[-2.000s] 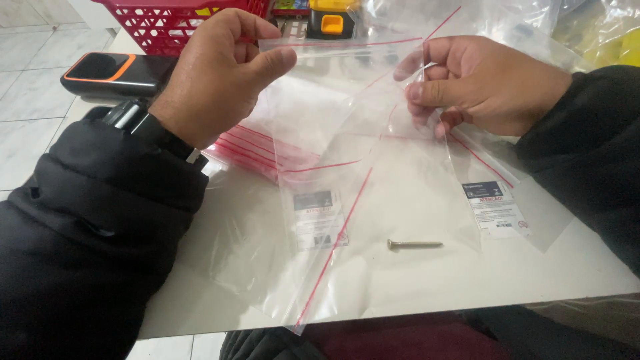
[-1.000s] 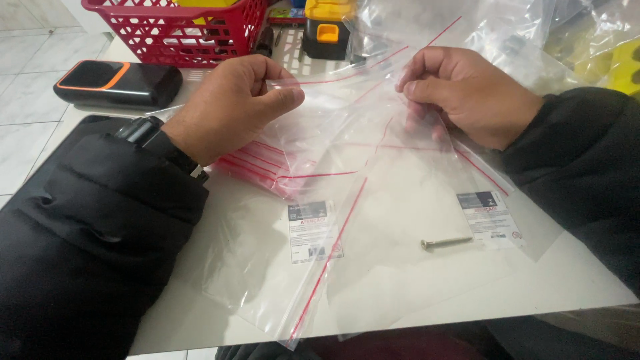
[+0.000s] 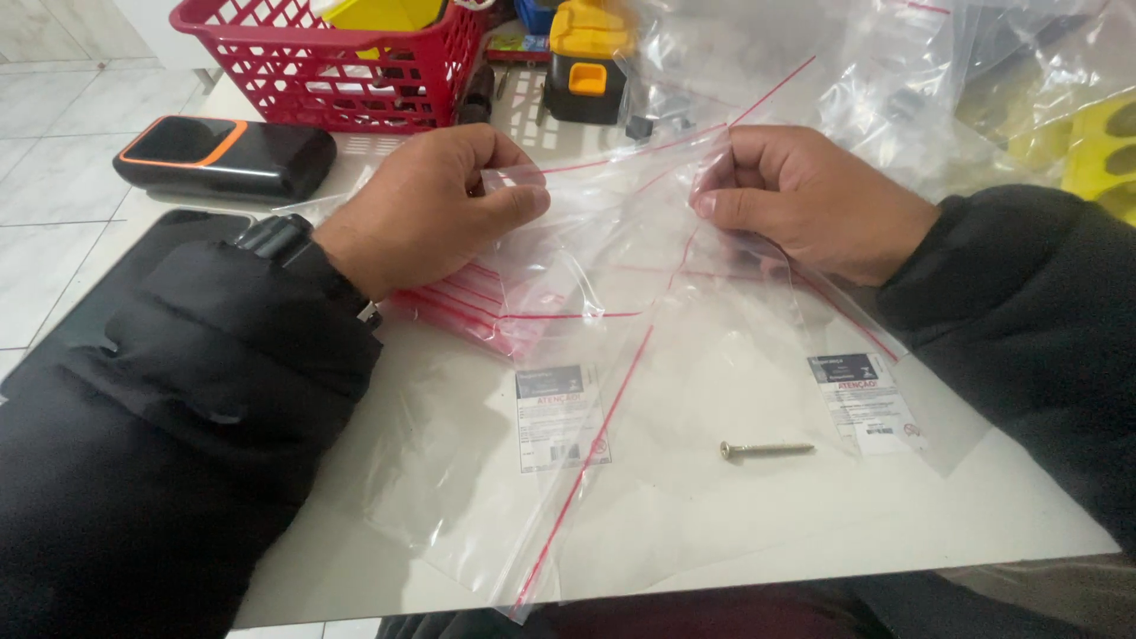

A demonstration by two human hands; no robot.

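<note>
My left hand (image 3: 444, 209) pinches the red-striped top edge of a clear plastic zip bag (image 3: 612, 191) between thumb and fingers. On the other side, my right hand (image 3: 790, 195) grips clear bag film near the same edge. Several clear bags overlap beneath both hands, so which layers each hand holds is hard to tell. A printed label (image 3: 561, 417) shows at centre, and a second label (image 3: 865, 404) lies to the right. Between them a metal screw (image 3: 766, 450) rests flat, its head to the left. A stack of red-striped zip bags (image 3: 479, 306) lies below my left hand.
A red plastic basket (image 3: 355, 75) stands at the back left, beside a black and yellow battery pack (image 3: 587, 75). A black device with orange trim (image 3: 222, 158) lies at left, near a dark flat device (image 3: 133, 275). More clear bags (image 3: 799, 71) and yellow pieces (image 3: 1100, 151) are at back right.
Both hands have come lower with the bag film still held, and the left label now lies more plainly in view. The screw shows nearer the right label than two seconds ago.
</note>
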